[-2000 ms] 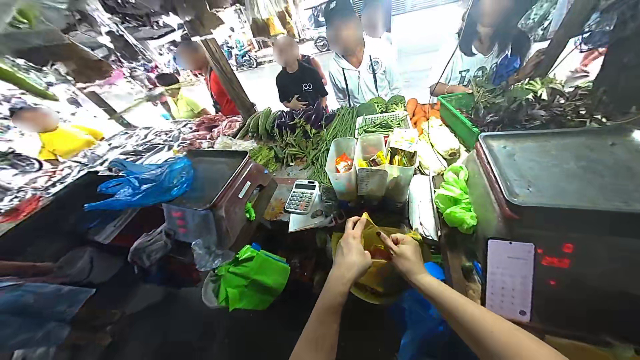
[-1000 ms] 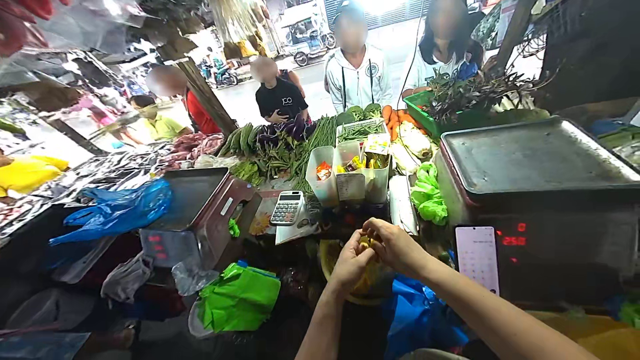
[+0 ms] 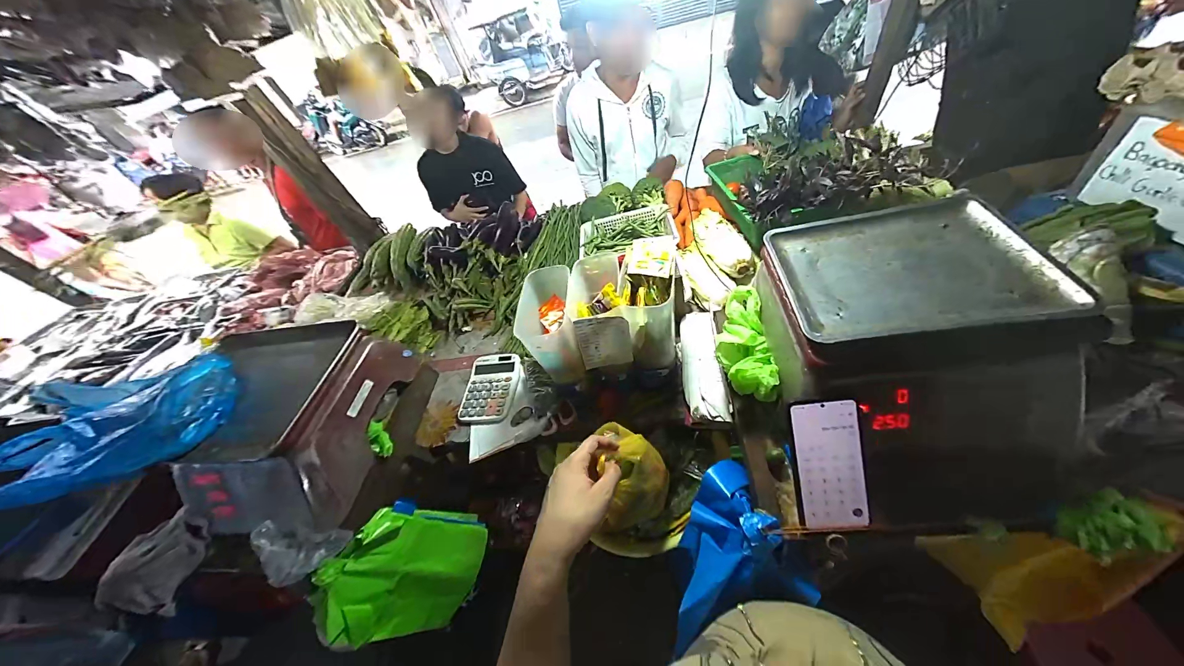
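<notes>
My left hand (image 3: 578, 499) grips the top of a filled yellow plastic bag (image 3: 638, 476), its fingers pinched at the bag's upper left. The bag hangs at a round, pale yellow container (image 3: 638, 548). My right hand is out of view. Behind the bag stand white plastic bins (image 3: 555, 342) with small packets in them. A calculator (image 3: 490, 388) lies to the left, on a pale sheet. A blue plastic bag (image 3: 726, 546) hangs to the right of the yellow bag, beneath a phone (image 3: 830, 462) that leans upright against the right scale.
A metal-topped scale (image 3: 925, 268) stands at right, another scale (image 3: 277, 379) at left. Green plastic bags (image 3: 407, 573) are at lower left. Eggplants (image 3: 476, 236), long beans, carrots and leafy vegetables line the far side. People stand beyond them.
My right hand, at the yellow bag beside the left in both earlier frames, has gone out of view. The yellow bag now shows as a rounded bundle in my left hand.
</notes>
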